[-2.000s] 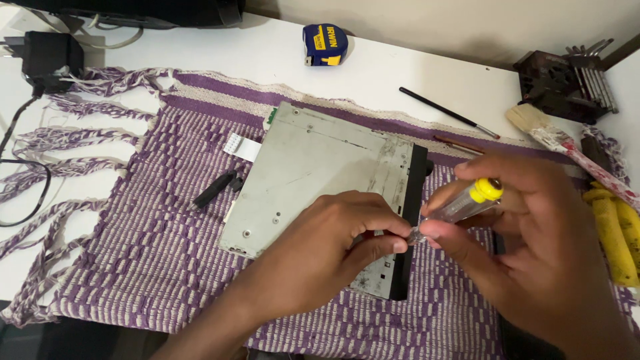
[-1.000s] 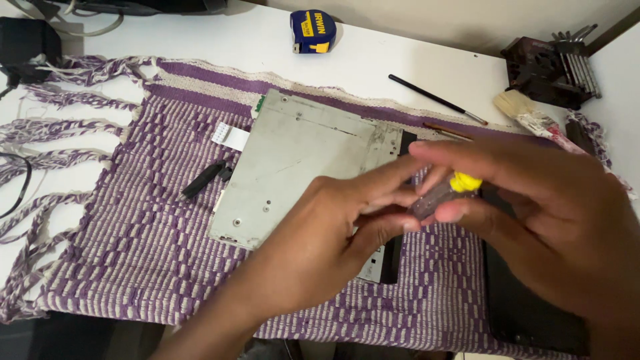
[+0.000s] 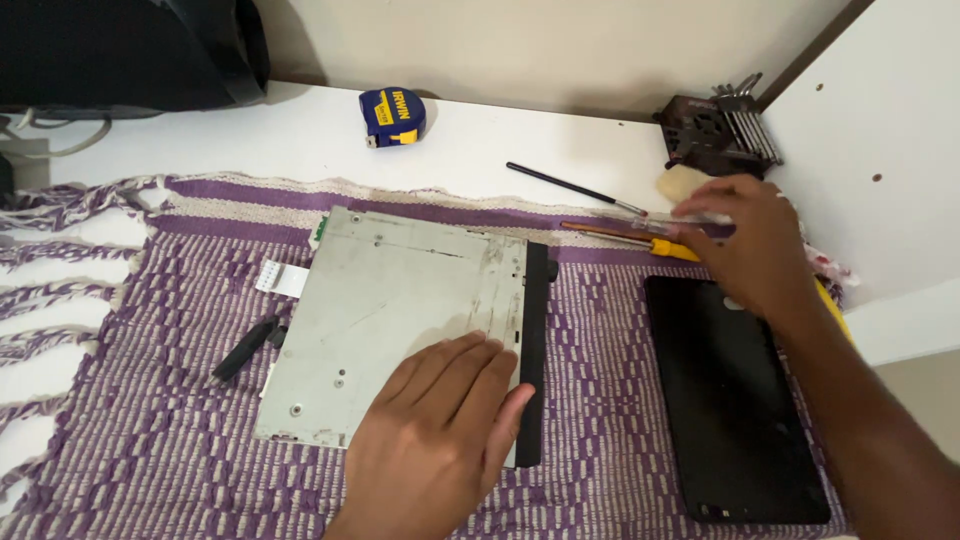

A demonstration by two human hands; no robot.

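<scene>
My left hand (image 3: 439, 427) rests palm down on the lower right part of a flat metal disc drive (image 3: 390, 300), close to its black front bezel (image 3: 533, 352). The drive lies on a purple and white woven mat (image 3: 600, 360). Over the mat's upper right, my right hand (image 3: 750, 240) has its fingers at a clear-handled screwdriver (image 3: 649, 223); whether they grip it is unclear. Just below lies a screwdriver with a yellow handle (image 3: 673, 250), beside a thin brown stick (image 3: 600, 229). A white ribbon cable (image 3: 283, 279) and a black plastic piece (image 3: 244, 350) are left of the drive.
A blue tape measure (image 3: 392, 117) stands on the white table (image 3: 300, 135). A black-handled thin brush (image 3: 570, 186) crosses the mat's top edge. A hex key holder (image 3: 716, 135) and a pale-bristled brush (image 3: 679, 184) are at the upper right. A black tablet (image 3: 735, 397) lies on the right.
My hands have moved apart from the clear and yellow screwdriver they held together. The left one is now flat on the drive, the right one farther up and right. More of the tablet shows.
</scene>
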